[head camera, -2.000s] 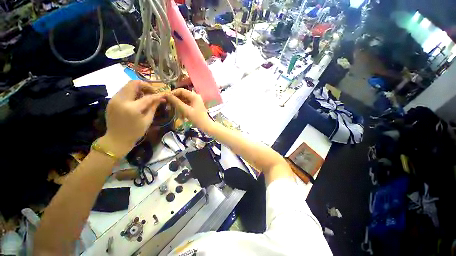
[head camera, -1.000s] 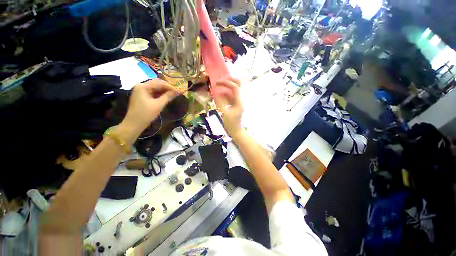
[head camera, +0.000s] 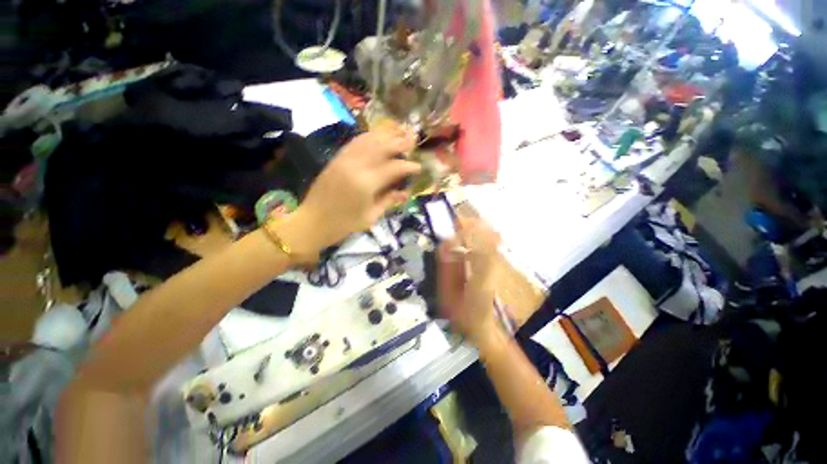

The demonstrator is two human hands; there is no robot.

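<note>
The white sewing machine head (head camera: 313, 349) lies before me, with dark knobs and a round metal part on top. My left hand (head camera: 363, 186) is raised behind it, fingertips pinched together near the hanging cords; a thread may be between them, but I cannot make it out. My right hand (head camera: 467, 272) is blurred, low at the machine's right end, beside the black upright rectangle (head camera: 422, 272), which it partly hides. I cannot tell whether the right hand holds anything.
A pink strip (head camera: 478, 118) hangs behind the hands. Black cloth (head camera: 163, 172) is heaped at the left. A brown square item (head camera: 600, 333) lies on a white surface at the right. Pale cloth (head camera: 685, 263) lies beyond it. A black flat piece (head camera: 272, 297) lies behind the machine.
The hands were together at first, then parted. My right hand has come down from the pink strip to the machine's right end. The view has shifted, moving the scene rightward.
</note>
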